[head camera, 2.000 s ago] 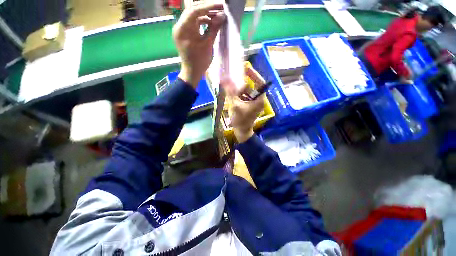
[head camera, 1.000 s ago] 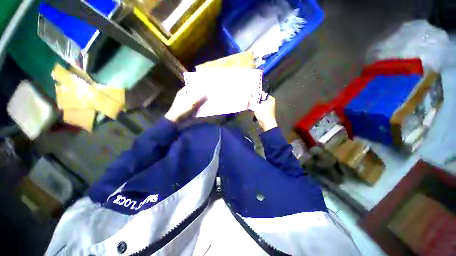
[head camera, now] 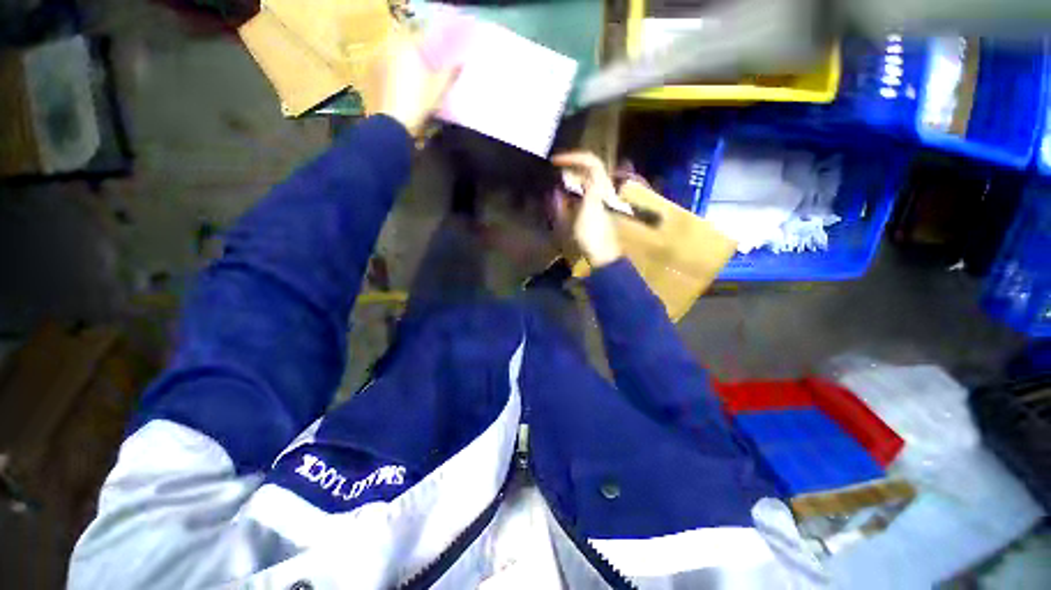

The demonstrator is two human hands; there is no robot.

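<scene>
My left hand (head camera: 403,87) is at the upper middle, its fingers on the left edge of a white and pink paper sheet (head camera: 507,87). An open cardboard carton (head camera: 329,46) with its flaps spread lies beside and behind that hand. My right hand (head camera: 594,207) is right of the sheet, fingers curled around a dark marker pen (head camera: 643,214), partly blurred. A flat brown cardboard piece (head camera: 680,259) lies behind or under my right hand; whether the hand also holds it I cannot tell. The fingertips of my left hand are blurred.
A yellow bin (head camera: 738,90) is at the top right. A blue crate (head camera: 795,272) with white pieces sits below it, with more blue crates (head camera: 991,138) further right. A red box (head camera: 859,421) with a blue one (head camera: 807,449) stands lower right. Dark floor lies at the left.
The sheet has moved from between both hands to my left hand, up beside the carton. My right hand has come away from it. The view has turned, and the crates sit further right.
</scene>
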